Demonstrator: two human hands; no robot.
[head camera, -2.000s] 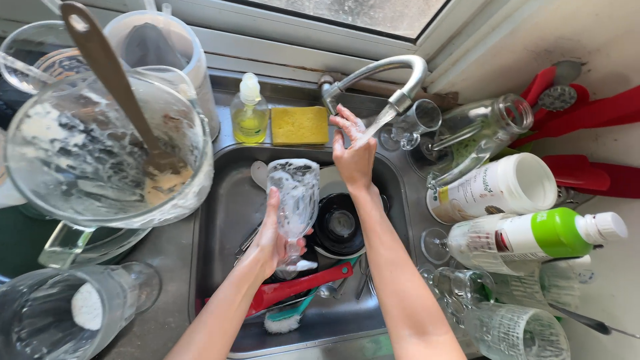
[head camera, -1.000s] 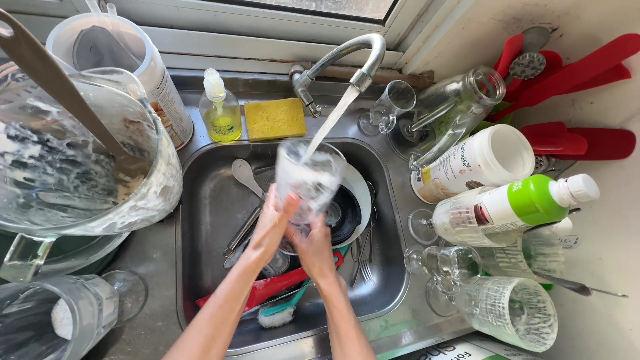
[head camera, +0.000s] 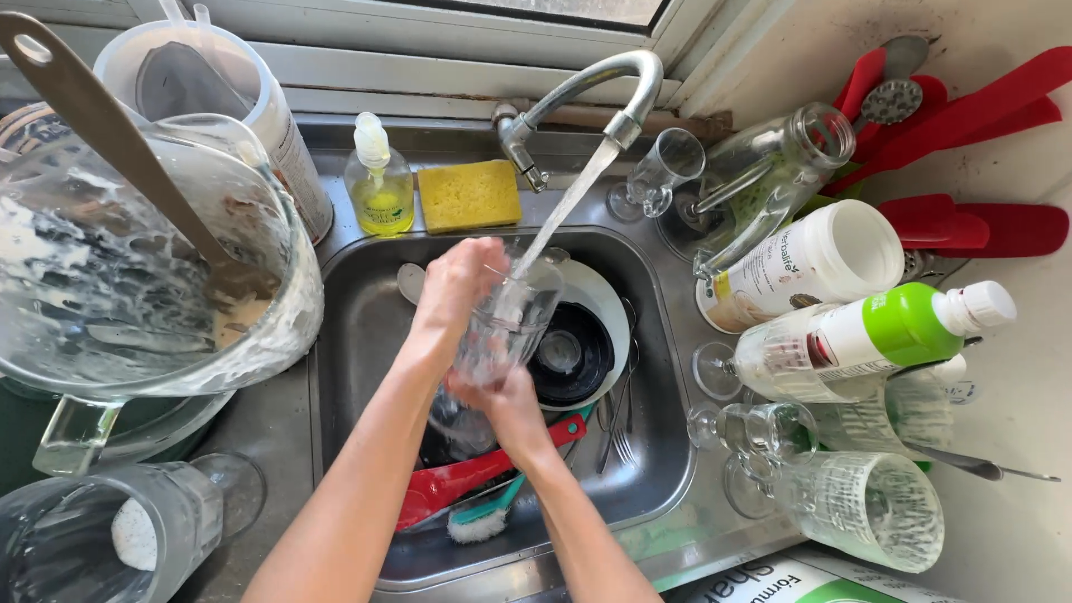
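Observation:
My left hand (head camera: 461, 280) grips the upper side of a clear footed glass (head camera: 517, 314), while my right hand (head camera: 501, 398) holds it lower down. The glass is tilted over the steel sink (head camera: 360, 335), and water from the running curved faucet (head camera: 641, 79) pours into it. Beneath my hands lie a red-handled utensil (head camera: 452, 486), a teal dish brush with white bristles (head camera: 479, 526), a fork (head camera: 622, 448) and a white bowl (head camera: 607, 293) with a black round part (head camera: 569, 352) in it. A pale spoon (head camera: 410, 282) shows left of my left hand.
A yellow sponge (head camera: 471, 197) and a soap bottle (head camera: 379, 184) stand behind the sink. At left are a residue-coated glass pitcher (head camera: 301, 310) with a spatula (head camera: 117, 138) and a large glass (head camera: 180, 502). At right stand a glass jar (head camera: 787, 159), white tub (head camera: 796, 264), green-and-white bottle (head camera: 913, 327) and several dirty glasses (head camera: 863, 502).
My right hand has come from the faucet down to the glass, and both hands now hold it. The white foam seen on the glass two seconds ago is largely gone.

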